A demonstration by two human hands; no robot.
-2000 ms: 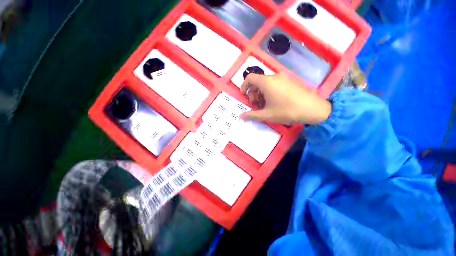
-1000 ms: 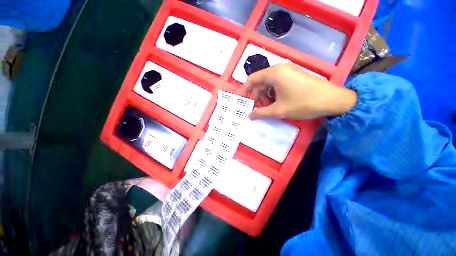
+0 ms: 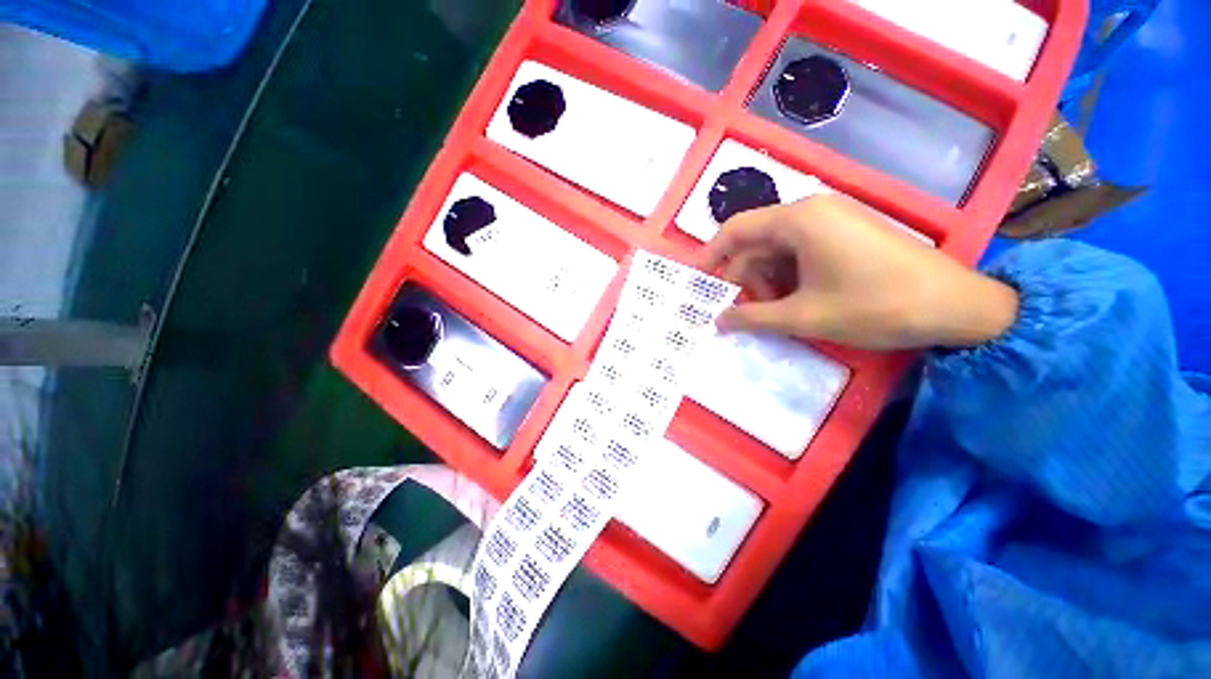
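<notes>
A red phone tray (image 3: 784, 537) holds white phones and dark phones back up in two rows of pockets. A white label strip (image 3: 584, 458) with paired rows of dark print lies across the lower pockets and runs down to the bottom edge. My right hand (image 3: 850, 272), bare, comes from the right; its thumb and fingertips are at the strip's upper end, beside a white phone (image 3: 741, 194). Whether they pinch the strip is hard to tell. A small label lies by the camera of another white phone (image 3: 525, 252). My left hand is not in view.
A white label roll (image 3: 432, 584) and looping strip (image 3: 312, 531) lie below the tray. The tray rests on a dark green surface (image 3: 252, 292). A cardboard box (image 3: 1062, 186) is at the right, another brown piece (image 3: 96, 143) at the far left.
The view has shifted, so the tray appears further right and turned slightly. My right hand stays at the strip's upper end with little change in its pose.
</notes>
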